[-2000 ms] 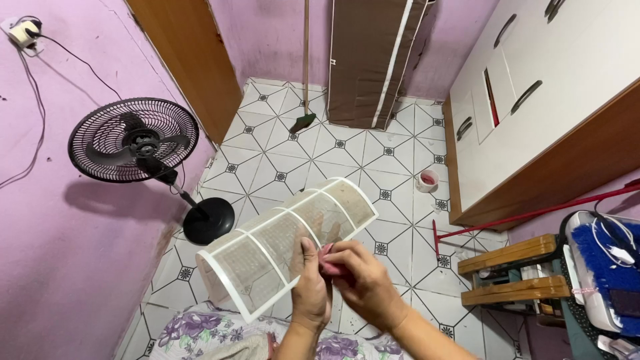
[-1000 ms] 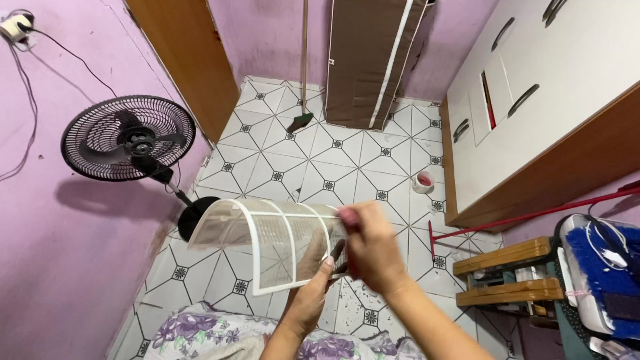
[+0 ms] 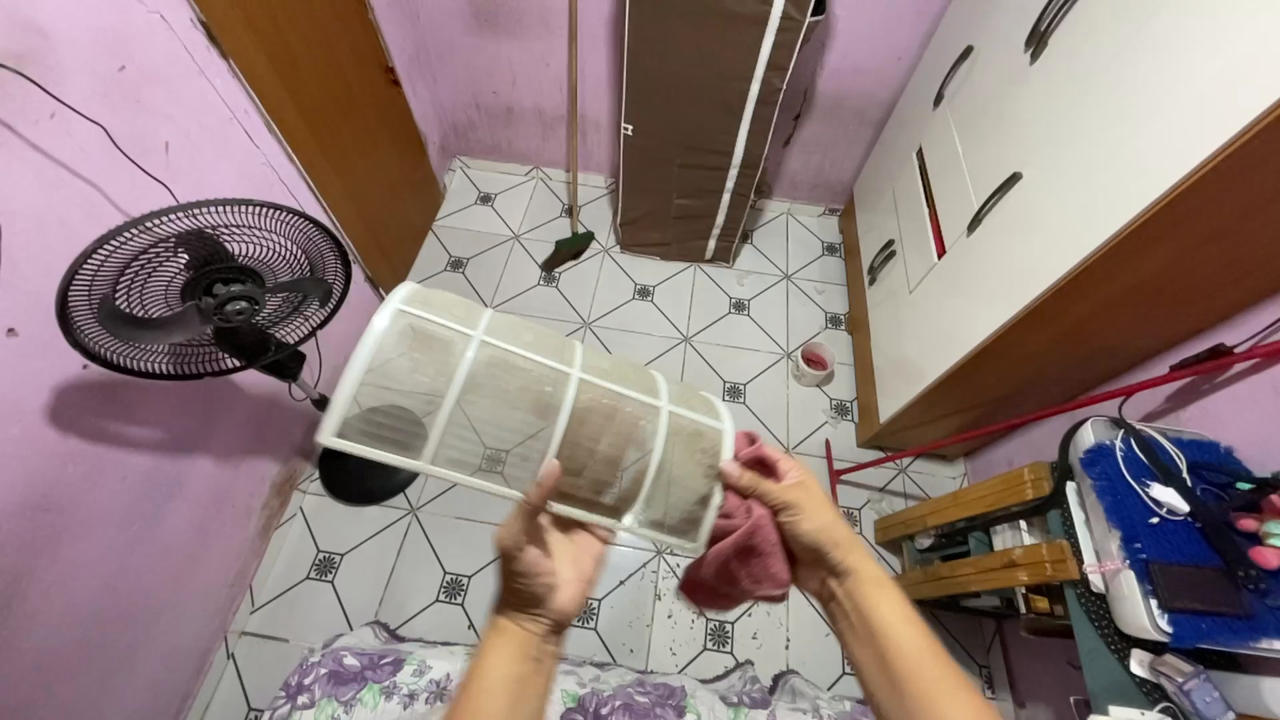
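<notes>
A curved mesh air filter [image 3: 520, 400] with a white plastic frame is held up above the tiled floor, its mesh partly see-through. My left hand [image 3: 550, 560] grips its lower edge near the middle, thumb on the near side and fingers behind the mesh. At the filter's right end, my right hand [image 3: 790, 510] pinches a dark pink cloth [image 3: 740, 560] against the frame. The cloth hangs below that corner. Some fingers of both hands are hidden by the filter and the cloth.
A black pedestal fan [image 3: 235, 305] stands at left. Behind are a broom [image 3: 570, 250] and a brown fabric wardrobe [image 3: 690, 130]. White drawers [image 3: 1000, 200], a small white pot [image 3: 813, 364], a red-handled squeegee [image 3: 1000, 425] and wooden slats [image 3: 975, 570] are at right. Floral bedding [image 3: 430, 675] lies nearest.
The filter has turned, so its broad mesh face now shows more fully. The cloth hangs open at its right end, where earlier it was bunched in my right hand.
</notes>
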